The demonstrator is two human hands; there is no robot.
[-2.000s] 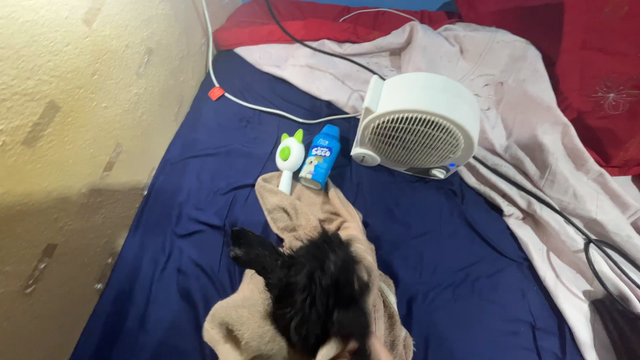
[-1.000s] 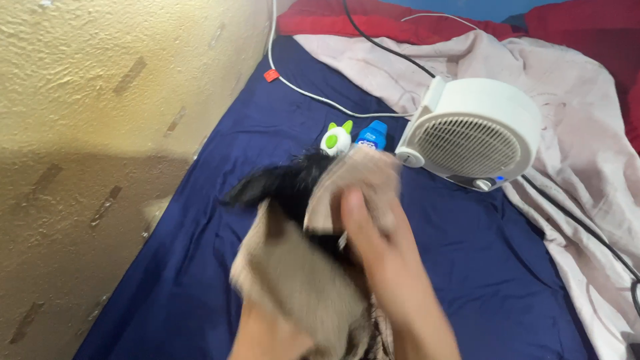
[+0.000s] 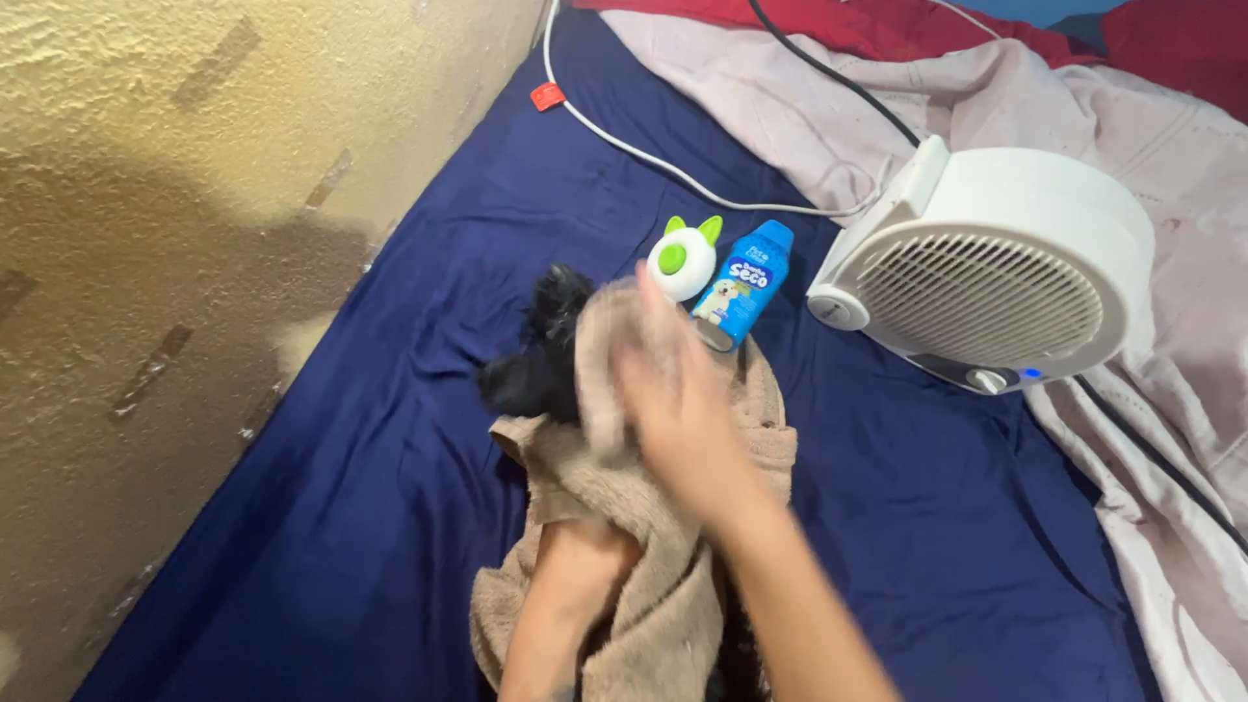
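Observation:
A black furry animal (image 3: 536, 375) lies on the dark blue sheet, mostly wrapped in a beige towel (image 3: 653, 604). My right hand (image 3: 682, 419), blurred, grips a fold of the towel against the animal's side. My left hand (image 3: 590, 546) reaches under the towel from below; its fingers are covered, so what it holds is hidden. Just beyond my right hand are a white and green pet brush (image 3: 682, 261) with ear-shaped tips, its lower part hidden, and a blue bottle (image 3: 746, 283) with a dog pictured on it, lying beside it.
A white fan heater (image 3: 985, 273) with a lit blue light stands at the right. Its white cable (image 3: 663, 166) with a red tag crosses the blue sheet (image 3: 926, 507). A pale pink blanket (image 3: 1033, 88) lies behind, and a textured yellow wall (image 3: 244, 146) borders the left.
Both hands, not seen clearly two seconds ago, are now at the animal with the towel. Since one second ago the towel has shifted, uncovering more of the bottle. The view has moved.

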